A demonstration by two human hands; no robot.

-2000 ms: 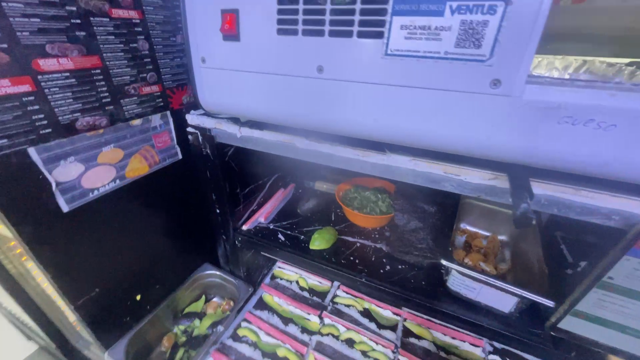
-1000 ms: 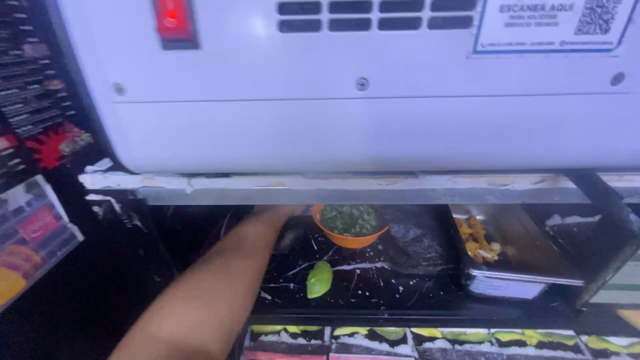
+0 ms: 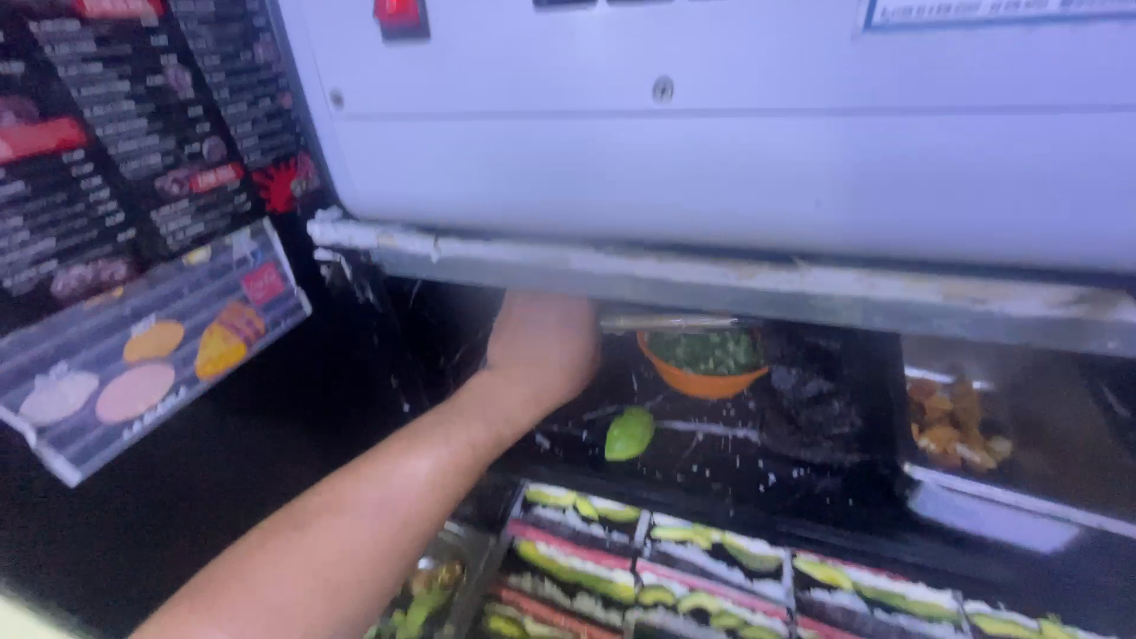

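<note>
My left hand [image 3: 546, 342] reaches in from the lower left, under the shelf edge, blurred. Its fingers look curled, but they are partly hidden, so its grip is unclear. A thin, light-coloured utensil [image 3: 670, 322] extends to the right from beside the hand, behind the rim of an orange bowl [image 3: 710, 383] of chopped greens [image 3: 710, 351]. A green lime or avocado piece [image 3: 630, 434] lies on the dark marbled surface, below and right of the hand. At the bottom, rolls or rice strips topped with green slices [image 3: 577, 568] sit in rows. My right hand is out of view.
A white appliance [image 3: 621, 169] sits above the worn shelf edge [image 3: 710, 275]. On the right is a metal tray [image 3: 1021, 506] with orange-brown pieces [image 3: 954, 426]. At lower left, another metal container [image 3: 479, 541] holds greens. A menu board [image 3: 115, 115] and a picture card [image 3: 160, 355] stand left.
My left arm, absent two seconds ago, came in from the lower left. Its hand now shows left of the bowl. The pink sticks seen there in the oldest frame are not visible.
</note>
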